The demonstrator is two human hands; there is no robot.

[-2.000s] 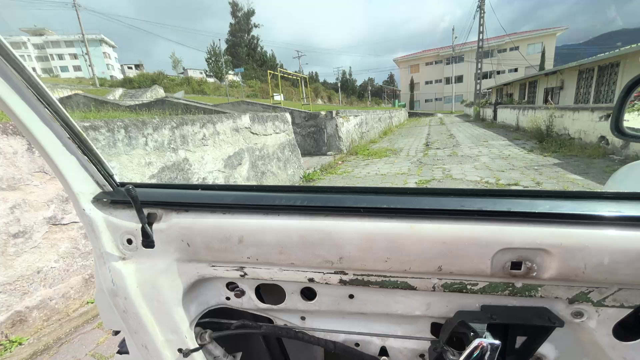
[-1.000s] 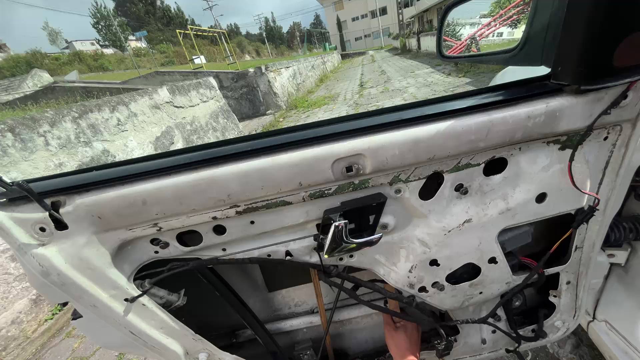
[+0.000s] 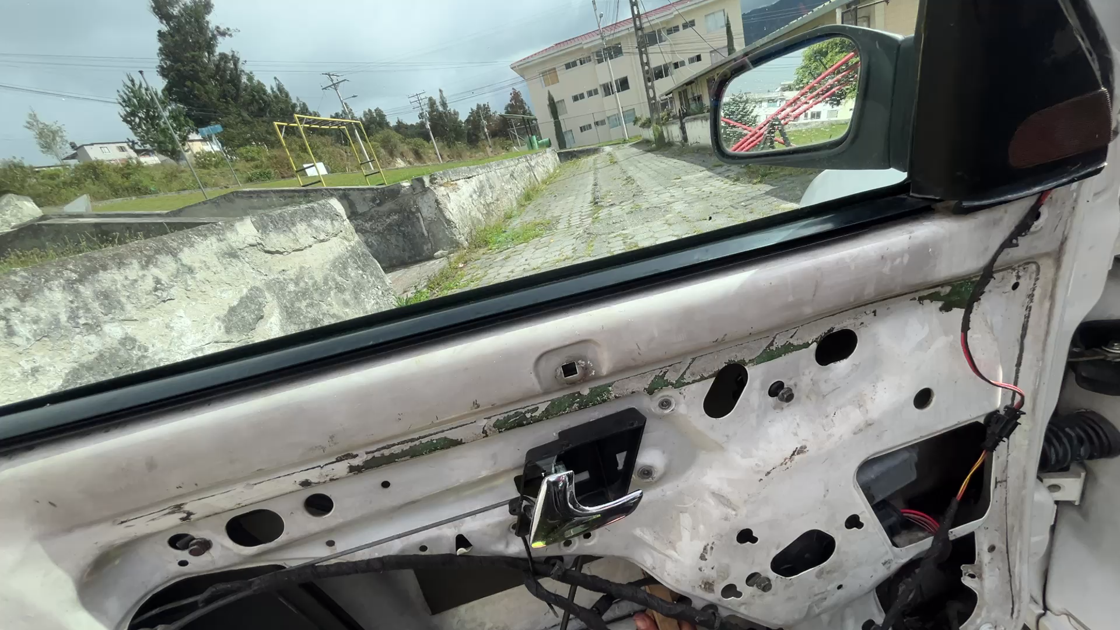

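Observation:
A white car door (image 3: 490, 376) without its inner trim panel spans the view. The chrome inner door handle (image 3: 573, 512) sits in its black plastic housing (image 3: 604, 437). At the bottom edge, the fingertips of one hand (image 3: 652, 621) show behind a taped black wiring harness (image 3: 420, 560), beside a light brown piece (image 3: 663, 599) that may be wood or cardboard. Which hand it is, and whether it holds that piece, I cannot tell. The other hand is out of view. A thin rod (image 3: 429, 529) runs left from the handle.
A black side mirror (image 3: 809, 101) is at the upper right. Red and black wires (image 3: 976, 350) hang down the door's right side, near a black ribbed boot (image 3: 1081, 437). Beyond the window lie a concrete wall (image 3: 289, 262) and a paved lane (image 3: 612, 201).
The view has swung right along the door, bringing the mirror in. A hand seen in the door's lower opening one second ago now shows only its fingertips at the bottom edge.

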